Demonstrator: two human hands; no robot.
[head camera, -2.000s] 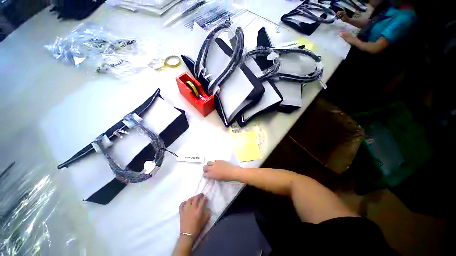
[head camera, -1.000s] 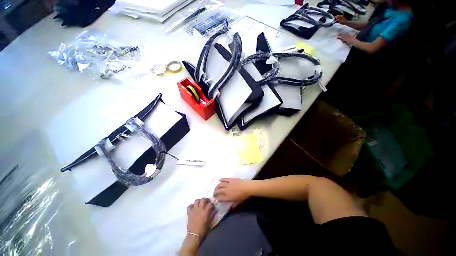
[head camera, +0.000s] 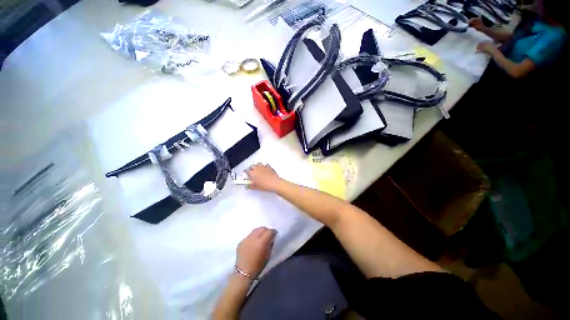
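Note:
A black and pale grey tote handbag (head camera: 206, 156) lies flat on white tissue paper (head camera: 206, 240), its film-wrapped handles looped over its front. A small white hang tag (head camera: 240, 179) sticks out to its right. My right hand (head camera: 262, 177) is at the tag's right end, its fingers over it; whether they pinch it is unclear. My left hand (head camera: 256, 249), with a bracelet at the wrist, is low over the tissue near the table's front edge. Its fingers are curled, and I cannot tell if they hold tissue. A red tape dispenser (head camera: 273, 109) stands beyond the bag.
More tote bags (head camera: 331, 103) are piled right of the dispenser. A yellow sheet (head camera: 330, 179) lies near the table edge. Clear polybags (head camera: 50, 219) are at left, a crumpled heap (head camera: 156, 44) and tape rolls (head camera: 249, 65) farther back. A carton (head camera: 437, 181) is below the edge; a person (head camera: 531, 50) works far right.
My right hand has moved from the tissue's near edge forward and left to the hang tag. My left hand has lifted slightly away from that edge. The view has shifted, moving the table contents right and up.

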